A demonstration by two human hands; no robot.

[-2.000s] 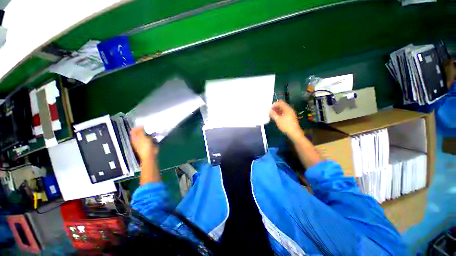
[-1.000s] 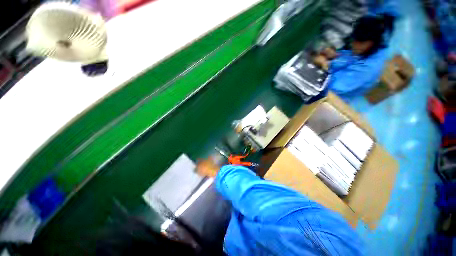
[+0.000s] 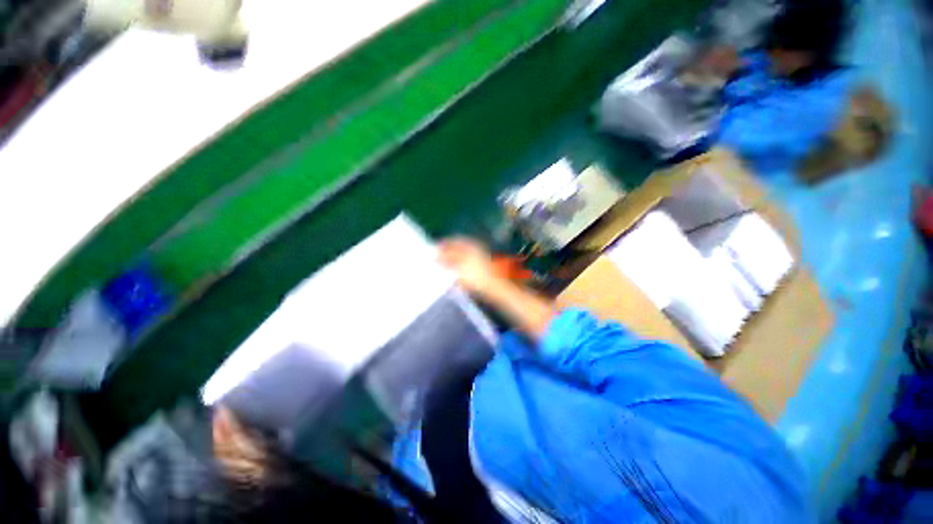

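Observation:
The frame is motion-blurred. A white separator sheet (image 3: 358,281) lies before me, over the near part of the bench. My right hand (image 3: 469,261) has its fingers on the sheet's right corner and seems to pinch it. A dark grey panel (image 3: 435,353) shows below the sheet, close to my body. My left hand (image 3: 240,445), dark and blurred at the lower left, is at the edge of a greyish shiny panel (image 3: 286,394) and seems to hold it. That panel meets or overlaps the sheet's left end. The left fingertips are hard to make out.
An open carton (image 3: 629,312) packed with white-edged pieces stands at right. Behind it is a beige fixture (image 3: 578,210), with an orange tool (image 3: 512,268) nearby. Another worker (image 3: 783,113) in blue is at upper right by a panel bundle (image 3: 660,102). A blue bin (image 3: 135,299) sits at left.
The view has turned right since the oldest frame, and has shifted slightly back since the last. My left hand and its greyish panel, not clear one second ago, now show beside the white sheet.

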